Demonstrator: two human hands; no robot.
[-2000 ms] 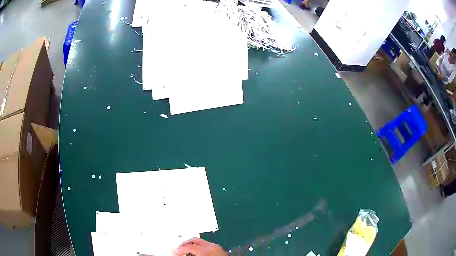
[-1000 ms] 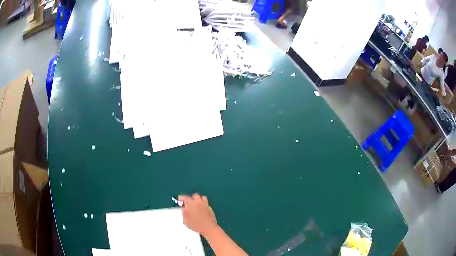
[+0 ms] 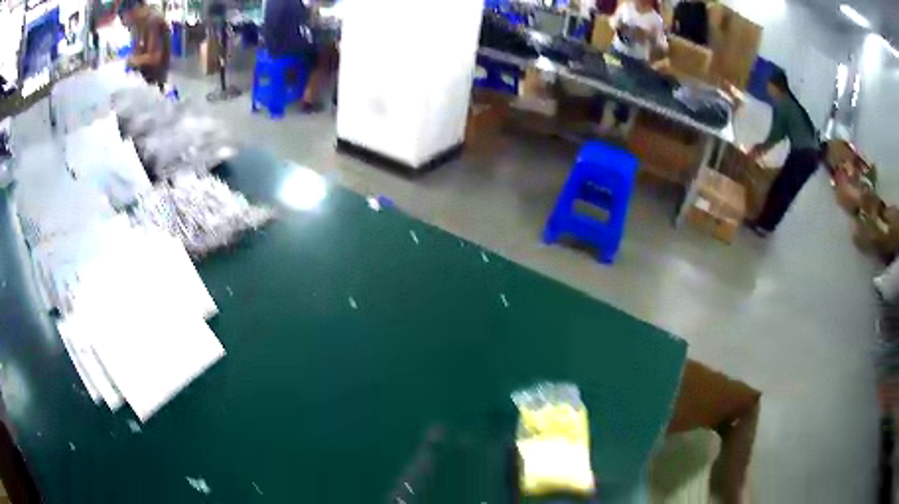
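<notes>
No hand shows in the picture. Nearest in front of me, a clear plastic bag with yellow contents (image 3: 554,438) lies near the table's right end. White square panels (image 3: 148,325) lie overlapping in a long row at the left. A tangled heap of white leads (image 3: 202,212) lies against their right side. A blurred dark thing (image 3: 424,458) lies left of the bag; I cannot tell what it is.
The dark green table (image 3: 375,364) ends at the right. Small white scraps are scattered on it. Beyond are a white pillar (image 3: 409,84), a blue stool (image 3: 594,202), a brown seat-like object (image 3: 725,404), cartons (image 3: 718,205), another workbench and several people.
The view has swung right and up. The lower panels and the hand seen earlier at a small white piece are out of the picture. More of the hall shows.
</notes>
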